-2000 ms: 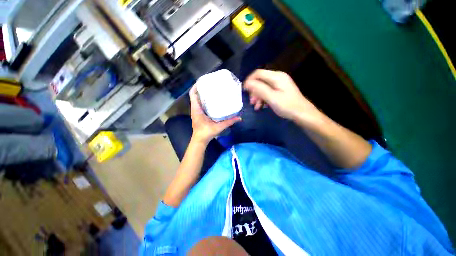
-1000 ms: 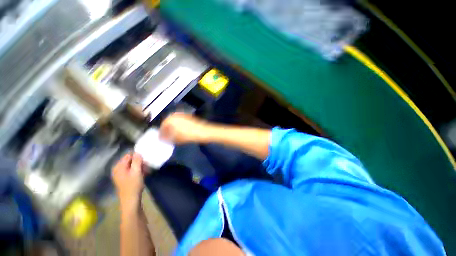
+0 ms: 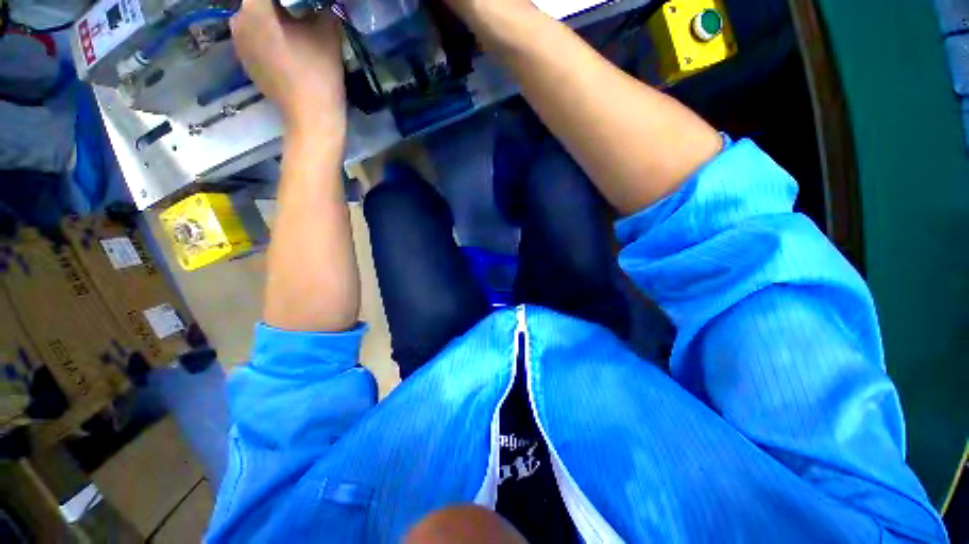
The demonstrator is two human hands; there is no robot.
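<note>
My left hand [image 3: 287, 48] is at the top edge of the head view, over the metal machine bed [image 3: 175, 143], with its fingers cut off by the edge. My right hand is almost wholly cut off by the top edge; its wrist shows right of the fixture. Between them is a dark fixture [image 3: 409, 69] with a clear, shiny plastic piece [image 3: 385, 21] on or over it. Whether either hand holds the piece cannot be seen. The white piece is not in view.
Yellow button boxes stand at the machine's left [image 3: 205, 231] and right [image 3: 693, 40], the right one with a green button. The green conveyor [image 3: 903, 213] runs down the right side. Brown cartons [image 3: 80, 308] lie at the lower left. My knees are below the bed.
Both hands have moved forward to the fixture, at the top edge of the view. The white piece they held earlier is out of sight. The view has turned back toward the bench.
</note>
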